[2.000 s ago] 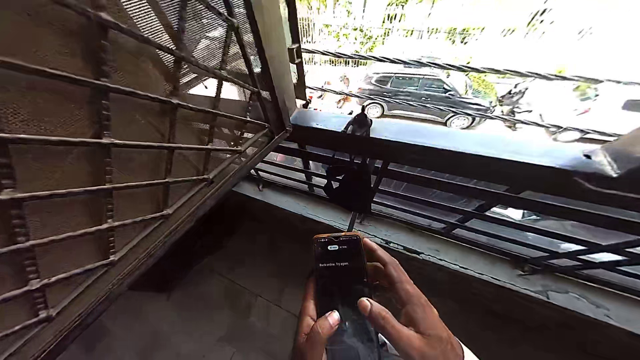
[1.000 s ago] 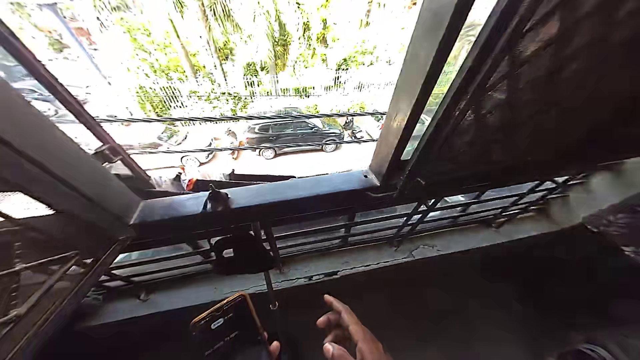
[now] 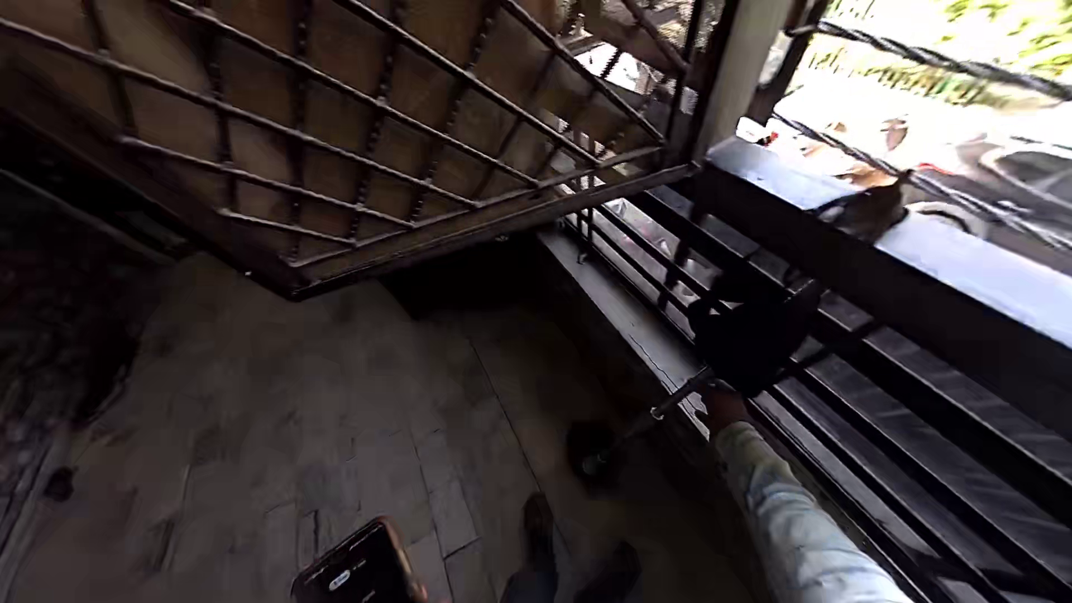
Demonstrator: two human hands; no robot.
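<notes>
A smartphone [image 3: 360,569] in an orange-edged case, its screen lit, is at the bottom edge. Only a sliver of my left hand [image 3: 421,591] shows, against the phone's right side. My right hand [image 3: 725,408], below a pale sleeve, reaches to the lower end of a dark object [image 3: 749,339] hanging at the railing. A thin metal rod [image 3: 682,395] slants down and left from there. The fingers are mostly hidden, so their grip cannot be told. Above, a dark clamp-like piece [image 3: 867,209] sits on the ledge.
Dark metal railing bars [image 3: 888,402] run below a broad ledge [image 3: 980,264]. An open barred window panel [image 3: 352,134] juts in at upper left. Twisted cables [image 3: 938,59] cross outside. Below are the tiled floor [image 3: 335,419], a low sill [image 3: 624,314] and my feet [image 3: 540,523].
My right hand has moved from beside the phone to the dark object at the railing. The phone is lower in view. The view has swung down toward the floor and the barred panel.
</notes>
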